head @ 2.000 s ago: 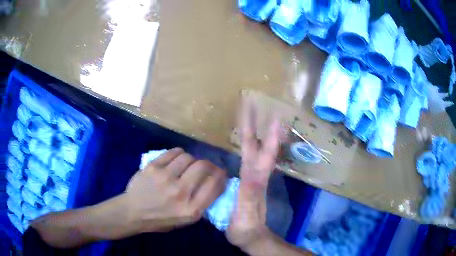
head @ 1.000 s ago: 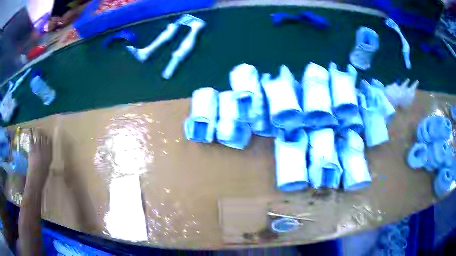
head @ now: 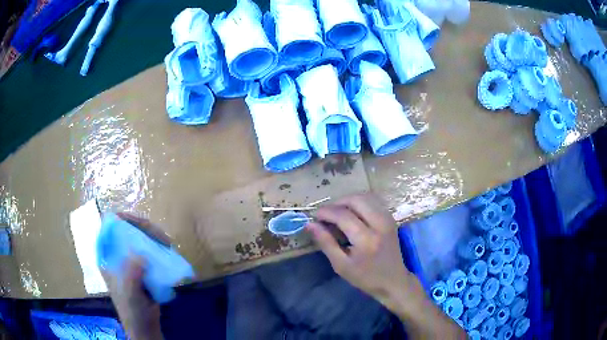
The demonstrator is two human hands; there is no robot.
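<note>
My left hand (head: pixel 132 282) is shut on a light-blue hollow sleeve (head: pixel 141 255), held tilted over the front edge of the bench and blurred. My right hand (head: pixel 363 242) pinches a thin applicator stick (head: pixel 301 219) between thumb and fingers, with its tip over a small clear oval cup (head: pixel 286 224). The cup sits on a stained cardboard pad (head: pixel 229 229). Another thin pale stick (head: pixel 283 208) lies just behind the cup.
Light-blue sleeves (head: pixel 276 136) stand grouped behind the pad. Ridged ring parts (head: pixel 496 89) are piled at the right, with more in a blue bin (head: pixel 529 252) below. A white card (head: pixel 86 246) lies left. Limb-like parts (head: pixel 98 34) lie on the green belt (head: pixel 136 36).
The view has swung down and right. My left hand now shows with a sleeve in it. My right hand has come in at the cup and holds a stick.
</note>
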